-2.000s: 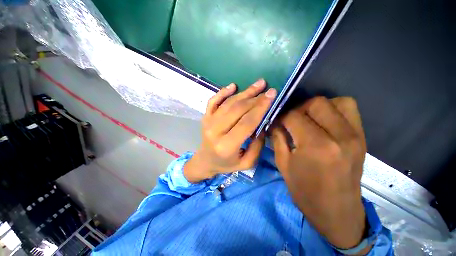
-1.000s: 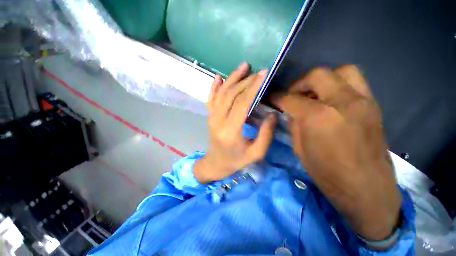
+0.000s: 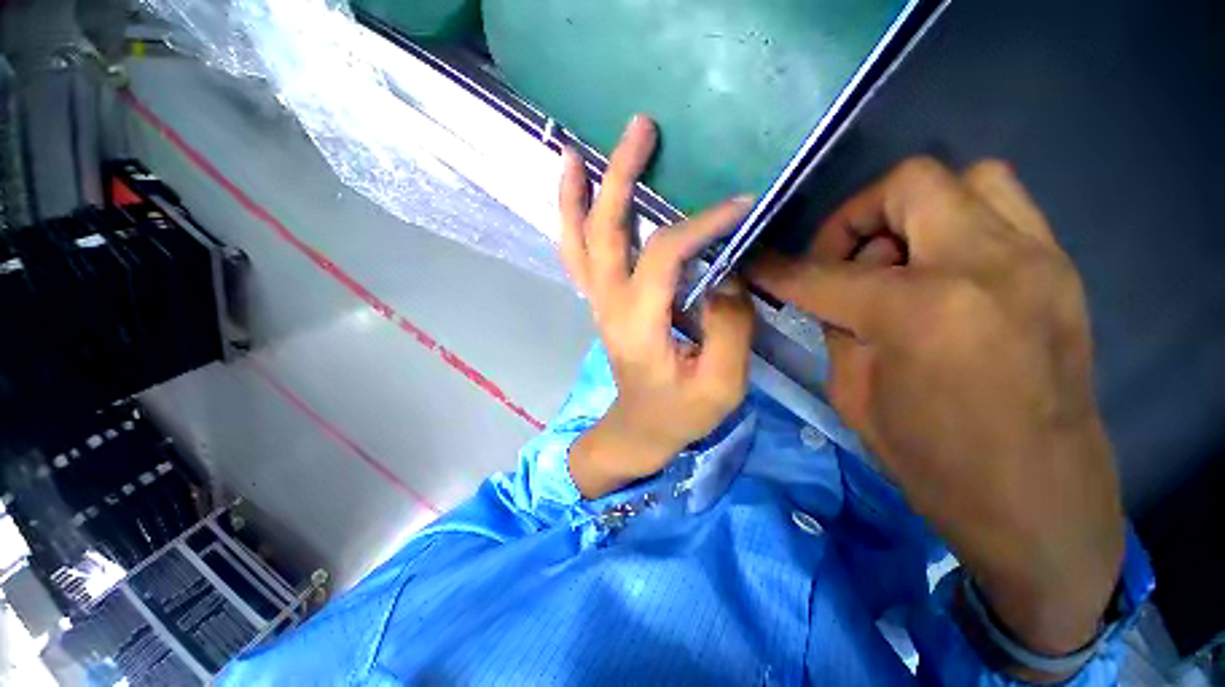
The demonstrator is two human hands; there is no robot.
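The chassis side wall (image 3: 822, 137) runs diagonally from the top to a near corner between my hands. A black sheet (image 3: 1128, 175) covers the tray floor. My left hand (image 3: 658, 336) is at the near corner, index finger against the wall's outer side and thumb at its end, pinching it. Its other fingers are spread. My right hand (image 3: 974, 356) is inside the tray by the corner, fingers bent and thumb tip low against the inner edge. Whether it pinches anything is hidden.
The green bench top (image 3: 672, 81) lies left of the chassis, with a pale metal edge. Crinkled clear film (image 3: 390, 148) hangs along that edge. Black racks or crates (image 3: 108, 295) stand at the far left. Red lines (image 3: 390, 311) mark the grey floor.
My left hand's fingers have spread and lifted, with the index now bent against the wall. My right hand has moved right and a little up from the first frame.
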